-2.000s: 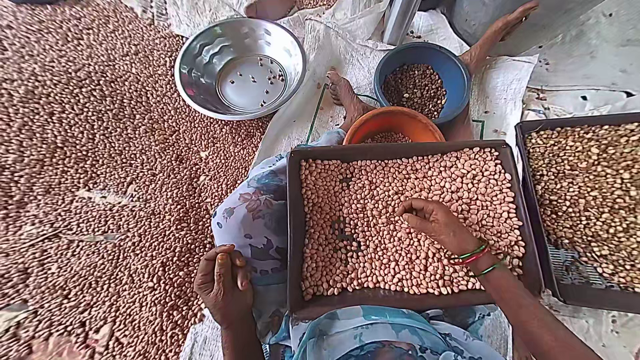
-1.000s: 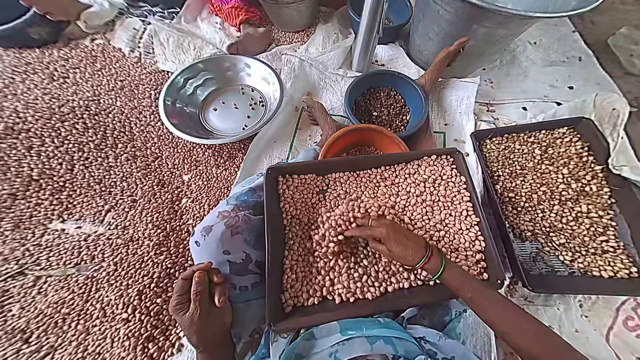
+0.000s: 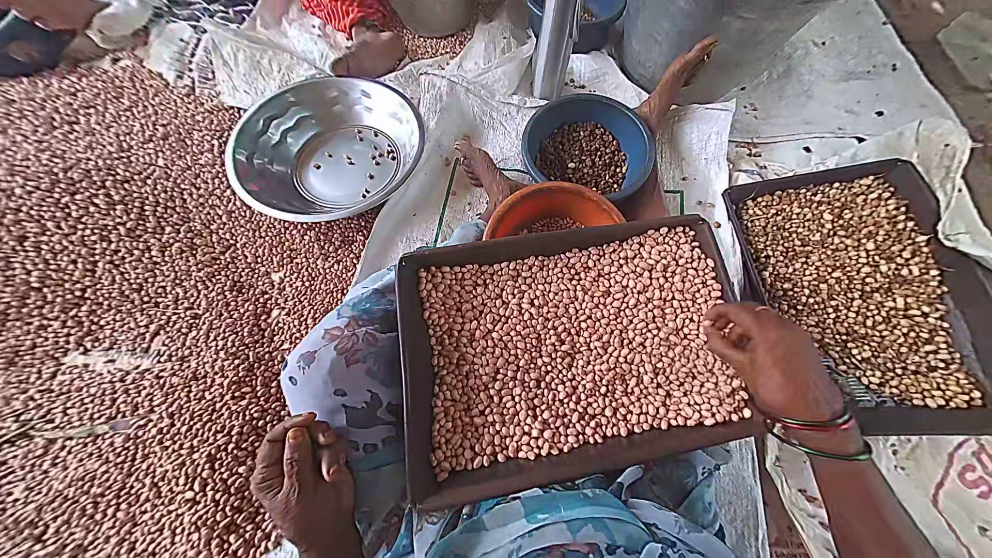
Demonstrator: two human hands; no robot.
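A dark rectangular tray [image 3: 407, 372] rests on my lap, its bottom covered by an even layer of pinkish shelled peanuts [image 3: 573, 341]. Over the tray's right edge is my right hand [image 3: 763, 353], fingers curled with the tips together; whether a nut is between them cannot be told. Bangles circle that wrist. My left hand [image 3: 306, 473] is half curled beside the tray's left side, near my knee, and its palm is partly hidden. Just beyond the tray's far edge stands an orange bowl [image 3: 554, 203] with some nuts in it.
A large heap of peanuts [image 3: 139, 271] spreads at the left. A steel basin [image 3: 325, 147] holds a few dark bits, and a blue bowl [image 3: 589, 143] holds darker nuts. A second dark tray [image 3: 903, 422] with yellowish-brown nuts lies at the right. Another person's foot shows at the top.
My right hand has moved from the middle of the tray to its right edge. The nuts, heaped with gaps around them before, now lie evenly. My left hand has stayed beside the tray.
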